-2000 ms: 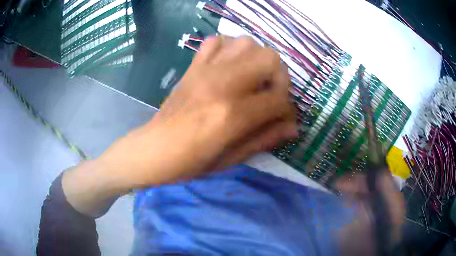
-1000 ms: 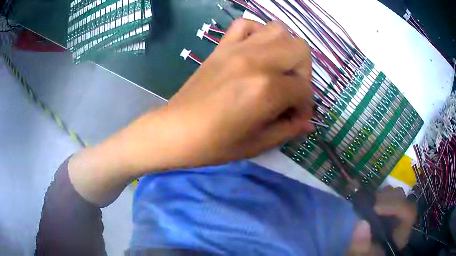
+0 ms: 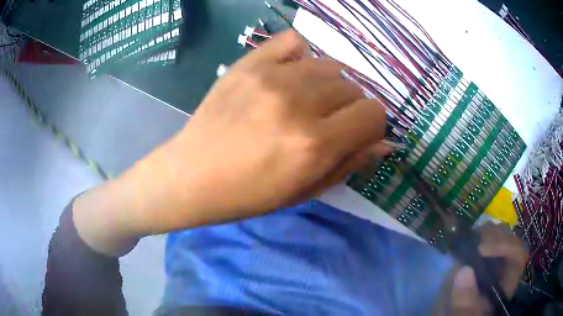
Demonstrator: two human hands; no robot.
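A green PCB panel [image 3: 466,139] lies on a white board, with red and black leads [image 3: 376,40] fanning from its upper left edge. My left hand [image 3: 296,117] is over the panel's left edge, fingers pinched together on a thin lead end [image 3: 398,144]; most of the lead is hidden by the hand. My right hand [image 3: 494,265], at the lower right, is closed around the black handle of the soldering iron [image 3: 454,225]. The iron's slim barrel runs up left over the panel, its tip close to my left fingertips. Whether the tip touches a pad cannot be told.
A second PCB panel [image 3: 133,31] lies on the dark green mat [image 3: 207,37] at the upper left. A pile of leads [image 3: 543,210] with white plugs is at the right edge, beside yellow tape [image 3: 501,205]. A twisted cord [image 3: 58,131] is at the left. Blue clothing [image 3: 296,265] shows below.
The iron has swung from upright to slanting up left, its tip now near my left fingers. My left hand has moved slightly right since the oldest frame.
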